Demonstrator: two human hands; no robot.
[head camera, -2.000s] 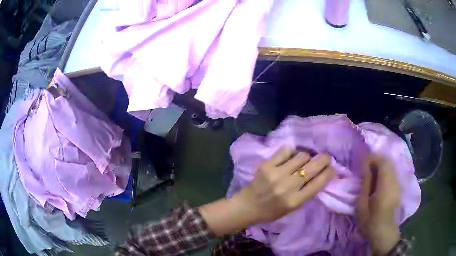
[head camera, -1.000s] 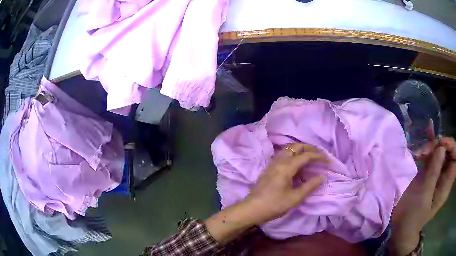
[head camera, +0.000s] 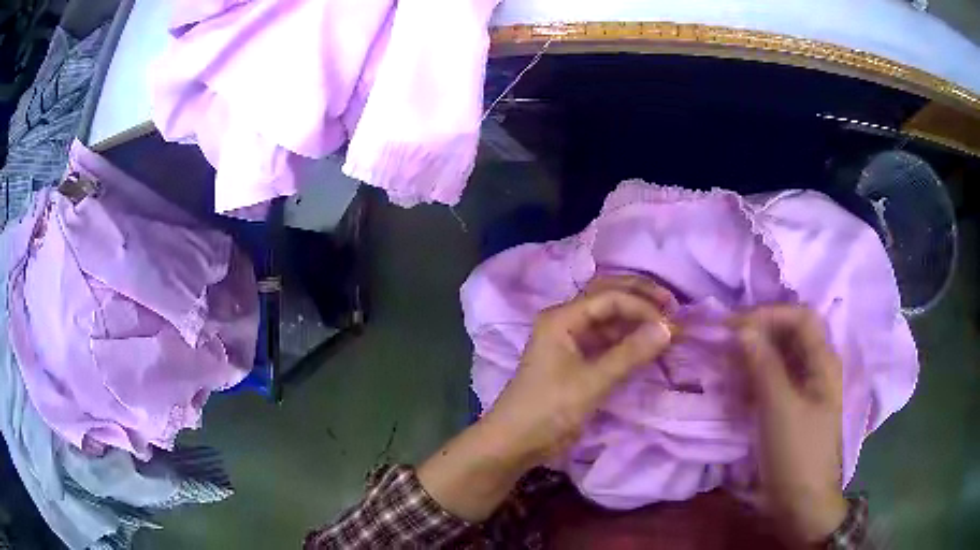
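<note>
A pink-lilac garment lies bundled on my lap with its frilled edge upward. My left hand is over its middle, thumb and fingertips pinched together on a bit of the cloth. My right hand is blurred, close to the right of my left hand, with fingers bent over the garment. Whether it holds a needle or thread cannot be seen. A small dark mark shows on the cloth between the hands.
More pink cloth hangs over the white table's edge, with a loose thread beside it. A yellow measuring tape runs along that edge. A pink pile lies on grey striped cloth at left. A clear tub is at right.
My right hand has come from the clear tub back over the garment beside my left hand. My left fingers have closed into a pinch. The view has shifted slightly.
</note>
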